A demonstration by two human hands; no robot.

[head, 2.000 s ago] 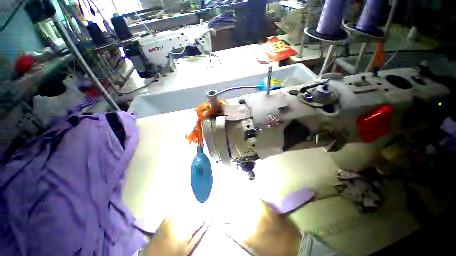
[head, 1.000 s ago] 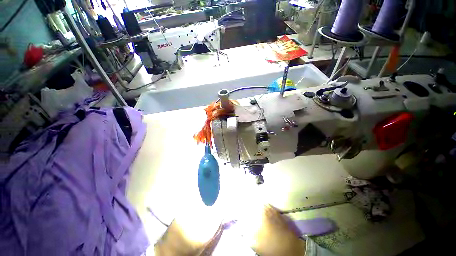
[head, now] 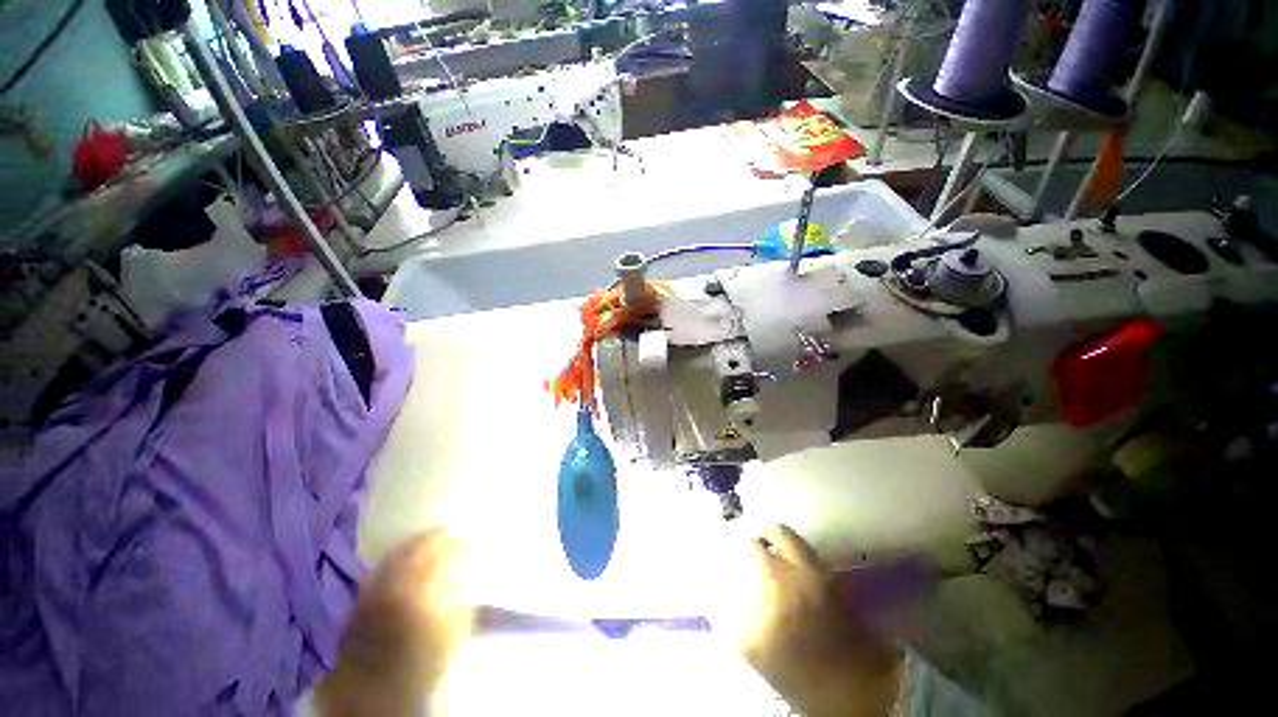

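Note:
A narrow purple strip [head: 596, 625] lies level between my two hands, partly washed out by glare. My left hand [head: 400, 623] is blurred at the strip's left end; my right hand [head: 813, 616] is at its right end, with a blurred purple piece [head: 890, 591] beside its right side. Glare hides the fingertips, so their grip is unclear. The white sewing machine head [head: 827, 371] is above and right of my hands. Its needle area [head: 722, 488] is above the strip. A blue teardrop-shaped object [head: 587, 504] hangs at the head's left end.
A large purple garment pile [head: 182, 504] covers the left side. Orange ties [head: 596, 336] are on the machine head. A crumpled patterned cloth [head: 1034, 553] lies right of the needle. A pale trough [head: 491, 273] is behind, and purple thread cones [head: 980, 56] stand upper right.
My hands have moved apart, the left one leftward and both slightly up. The purple strip now shows between them. The purple piece by my right hand is higher and more blurred.

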